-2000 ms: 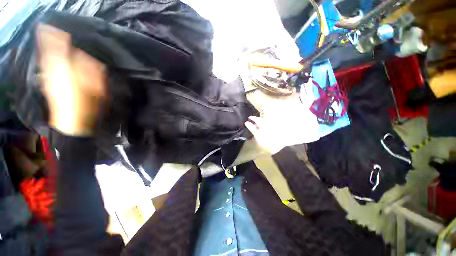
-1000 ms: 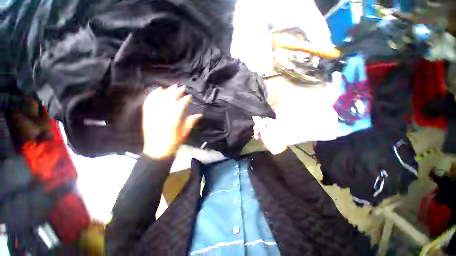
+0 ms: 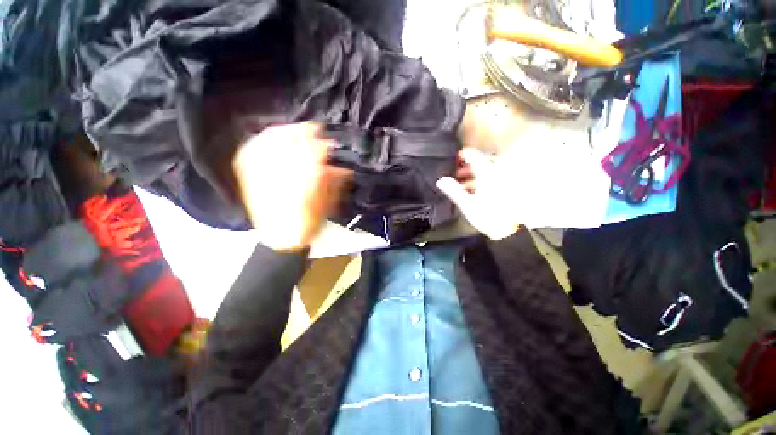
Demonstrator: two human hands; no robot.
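Observation:
A black garment [image 3: 383, 93] lies bunched across the white-covered table, with a folded band and a small loop near its right end. My left hand [image 3: 289, 183] is over the garment's near middle; it is blurred, and its grip cannot be made out. My right hand [image 3: 489, 194] is at the garment's right edge, with its thumb and fingers closed on the cloth. The steam iron [image 3: 544, 51], with an orange-yellow handle, rests at the back right, apart from both hands.
Maroon-handled scissors [image 3: 642, 157] lie on a light blue tray [image 3: 664, 93] right of the iron. A black garment with white cords [image 3: 655, 272] hangs at the right. Black pieces with red cords [image 3: 77, 280] and a red heap [image 3: 128, 229] are at the left.
My left hand came down from the far left onto the garment and now blurs near the same place. The garment's right part is more bunched. My right hand stays at its right edge.

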